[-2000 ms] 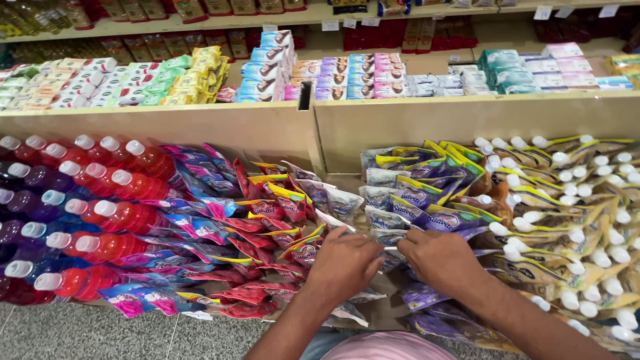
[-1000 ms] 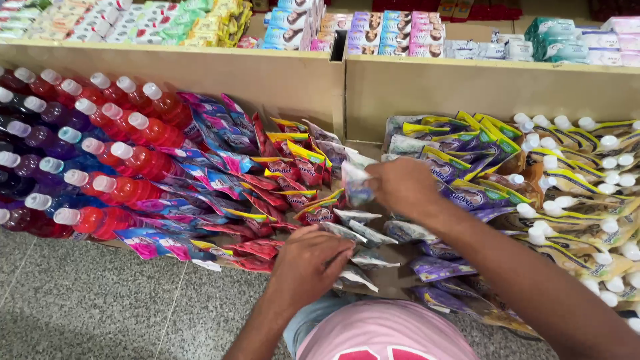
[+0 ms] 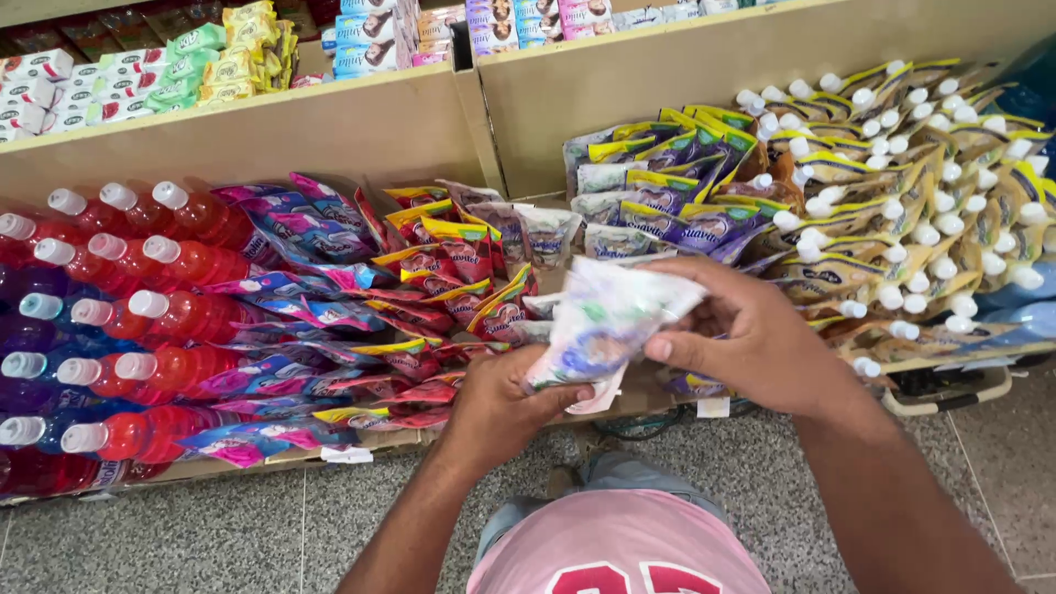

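Both hands hold a white plastic pouch (image 3: 606, 318) with blue and green print, tilted in front of my body. My left hand (image 3: 511, 404) grips its lower end, and a second pale pouch edge shows just beneath. The upper right corner is pinched by my right hand (image 3: 734, 330), thumb towards me. Behind the hands, white Suavitel pouches (image 3: 549, 231) stand beside red Suavitel pouches (image 3: 462, 247). Purple and yellow Suavitel pouches (image 3: 660, 198) stand further right.
Bottles of red liquid (image 3: 181, 363) and pink-blue pouches (image 3: 305, 223) fill the shelf's left. Tan pouches with white caps (image 3: 858, 272) crowd its right. A beige divider panel (image 3: 330, 124) rises behind, with boxed soaps (image 3: 367, 41) above. Speckled floor (image 3: 206, 528) lies below the shelf edge.
My hands, two seconds ago apart among the pouches, are now together around a white pouch above the shelf's front. My right hand has come back from the rear of the rows.
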